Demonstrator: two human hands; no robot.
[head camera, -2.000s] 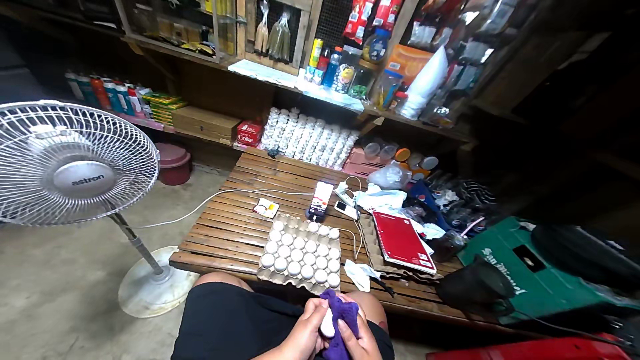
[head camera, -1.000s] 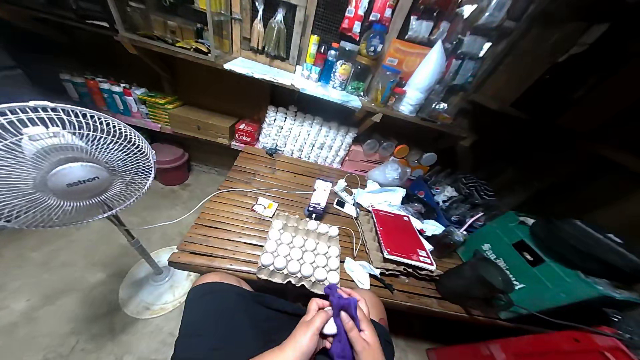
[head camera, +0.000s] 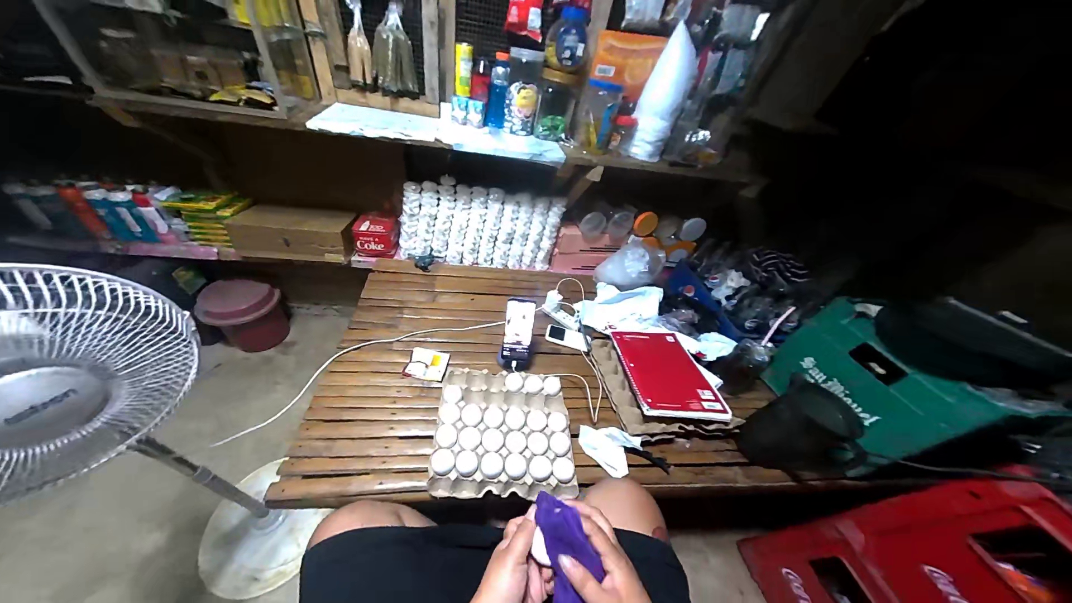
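Observation:
Above the person's lap, my left hand (head camera: 512, 563) holds a white egg (head camera: 539, 546), partly covered by fingers and cloth. My right hand (head camera: 605, 559) grips a purple cloth (head camera: 569, 536) pressed against the egg's right side. Just beyond the hands, a cardboard egg tray (head camera: 502, 492) lies at the near edge of the slatted wooden table (head camera: 352, 435), with rows of white eggs in it. A phone (head camera: 517, 333) stands upright behind the tray, a cable at its base. A small packet (head camera: 427, 364) lies to its left.
Right of the tray are a crumpled white cloth or paper (head camera: 610, 448) and a red notebook (head camera: 670, 374) on another cardboard tray. A standing fan (head camera: 92, 385) is at the left. Green (head camera: 863, 394) and red (head camera: 921, 544) plastic crates stand at the right. A stocked shelf (head camera: 502, 146) runs behind.
Both hands stay together over the lap around the egg; the purple cloth and fingers have shifted slightly on it. The tray and its eggs look the same.

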